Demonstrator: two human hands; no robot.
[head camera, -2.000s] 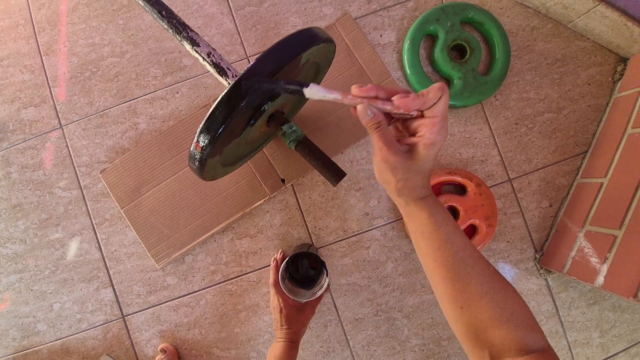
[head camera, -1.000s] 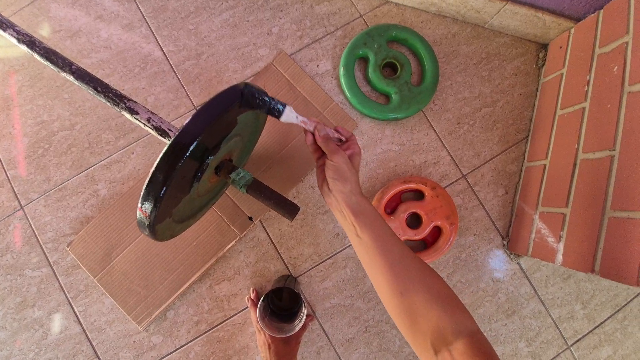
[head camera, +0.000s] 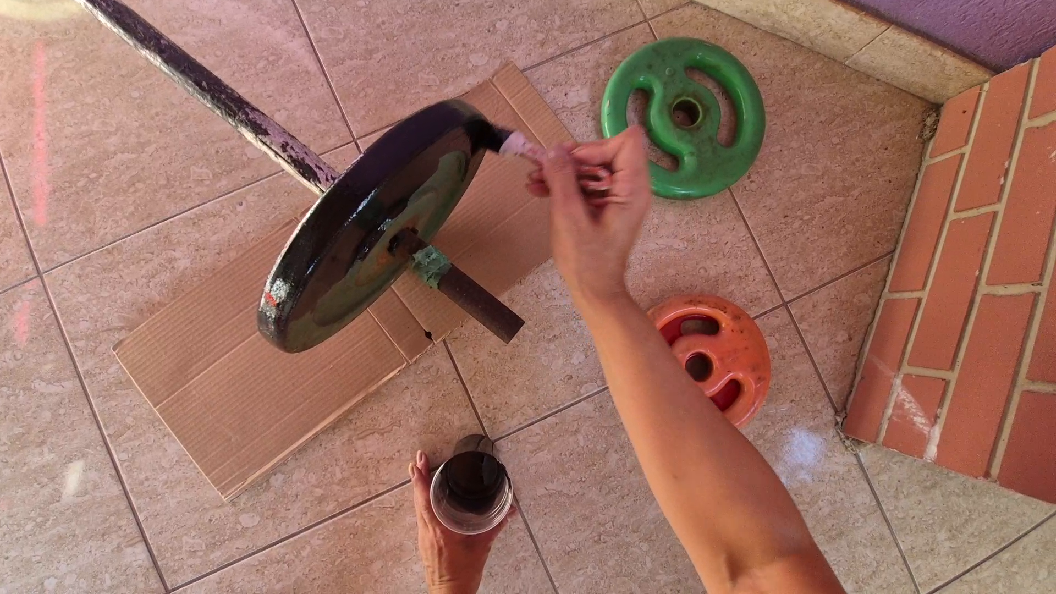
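My right hand (head camera: 598, 186) grips a paintbrush (head camera: 520, 147) whose dark bristles touch the upper right rim of a weight plate (head camera: 371, 223). Wet black paint shines on much of the plate, and a greenish area shows on its face. The plate is mounted on a worn metal bar (head camera: 214, 99), whose short end sticks out past a green wrapped band (head camera: 431, 266). Low in the view, my left hand (head camera: 454, 544) holds a clear plastic cup (head camera: 472, 495) with black paint inside.
Flattened cardboard (head camera: 272, 396) lies on the floor tiles beneath the plate. A green weight plate (head camera: 747, 124) and an orange one (head camera: 747, 346), partly behind my right forearm, lie on the right. Beyond them stands a brick-patterned block (head camera: 973, 289), beside a purple wall (head camera: 957, 25).
Two seconds ago the brush was over the plate's upper face; now it is at the right rim. The black coating on the rim looks shinier. My left hand keeps hold of the cup.
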